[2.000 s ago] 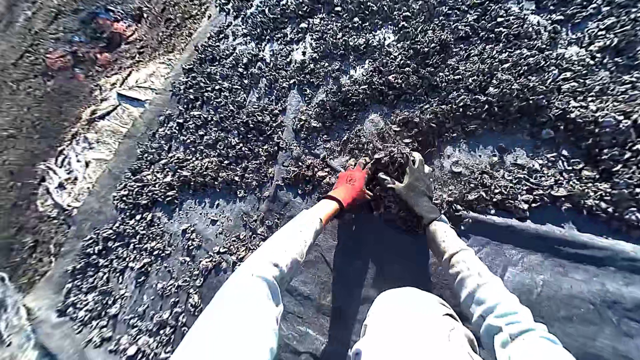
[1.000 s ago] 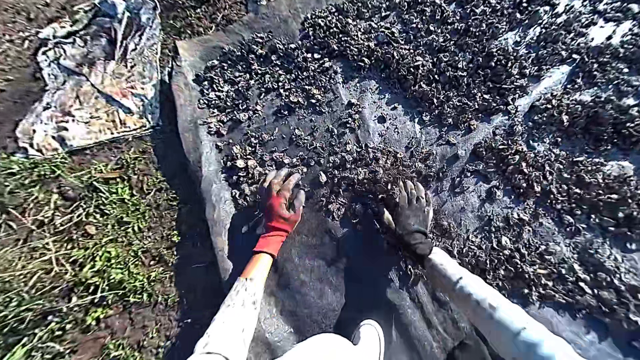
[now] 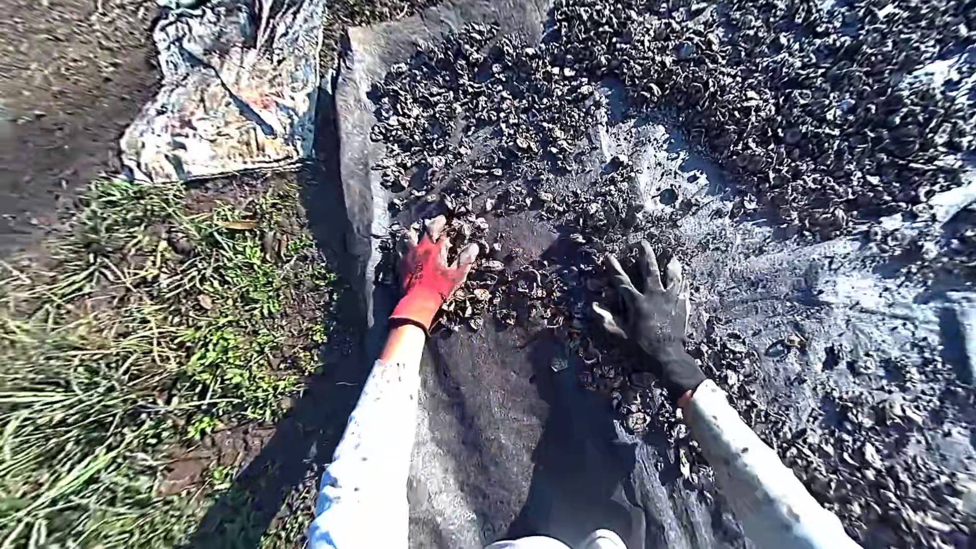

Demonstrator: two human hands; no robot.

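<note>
Small dark, curled pieces, perhaps dried fruit or husks, lie spread over a dark ground sheet. My left hand, in a red glove with soiled fingertips, rests on some of them near the sheet's left edge, fingers spread. To its right, my right hand in a dark grey glove lies palm down with its fingers apart, among more pieces. Between the two hands is a loose band of the same pieces. Whatever is under the palms is hidden.
A thicker layer of dark pieces covers the sheet at the upper right. Grass and bare soil border the sheet on the left. A crumpled, stained plastic sheet or sack lies at the upper left. My shoe tips show at the bottom.
The view has shifted a lot toward the sheet's left edge since the oldest frame. My hands, close together on a clump then, are now wide apart with fingers spread.
</note>
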